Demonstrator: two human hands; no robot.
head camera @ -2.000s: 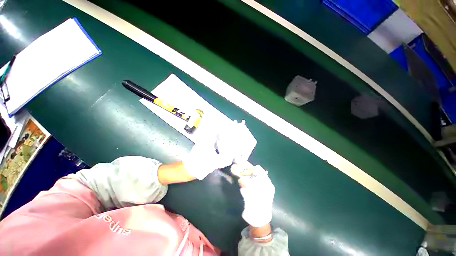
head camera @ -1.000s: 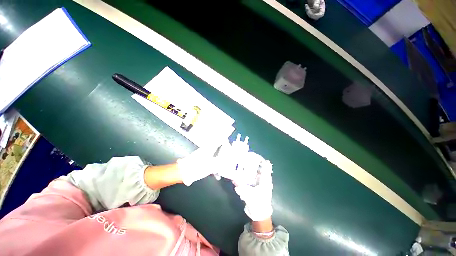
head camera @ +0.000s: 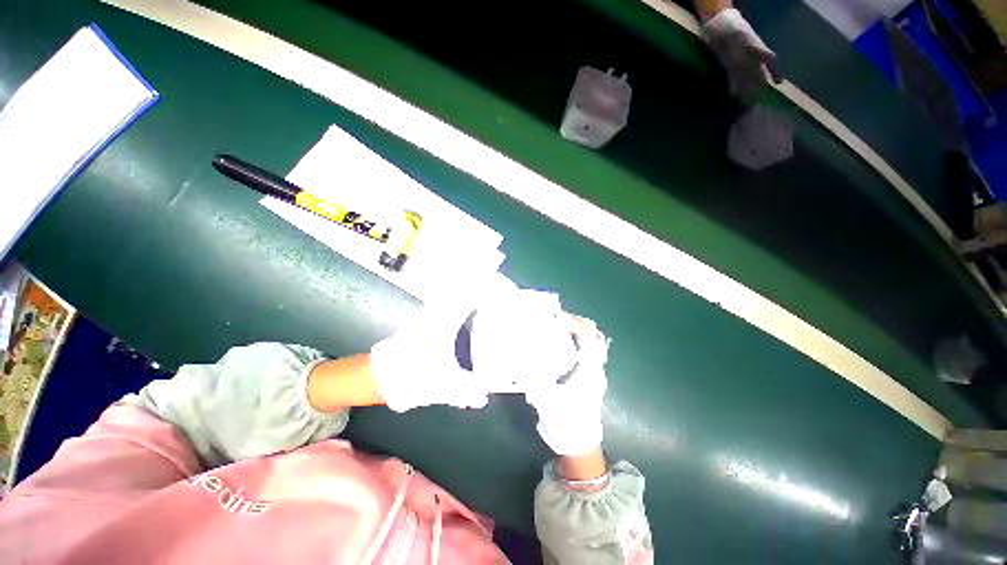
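Observation:
My left hand [head camera: 436, 359] and my right hand [head camera: 573, 386], both in white gloves, are together over the dark green bench [head camera: 707, 441]. They hold a white plug-in unit [head camera: 519, 337] between them. The unit and gloves are overexposed, so its outline and the finger positions are hard to tell. A small hammer [head camera: 331, 212] with a black grip and yellow shaft lies on white paper sheets [head camera: 436, 226], just beyond my left hand.
Beyond the cream edge line [head camera: 486, 157], the belt [head camera: 674, 210] carries several pale units, one with prongs [head camera: 596, 107]. Another person's gloved hand [head camera: 738, 46] reaches over the belt. A blue-edged clipboard [head camera: 66, 121] is at left. Metal parts [head camera: 972, 519] are at lower right.
The view has shifted, so bench items sit further up and left. The unit's prongs, visible a second ago, no longer show clearly. The other person's hand has come over the belt beside a unit.

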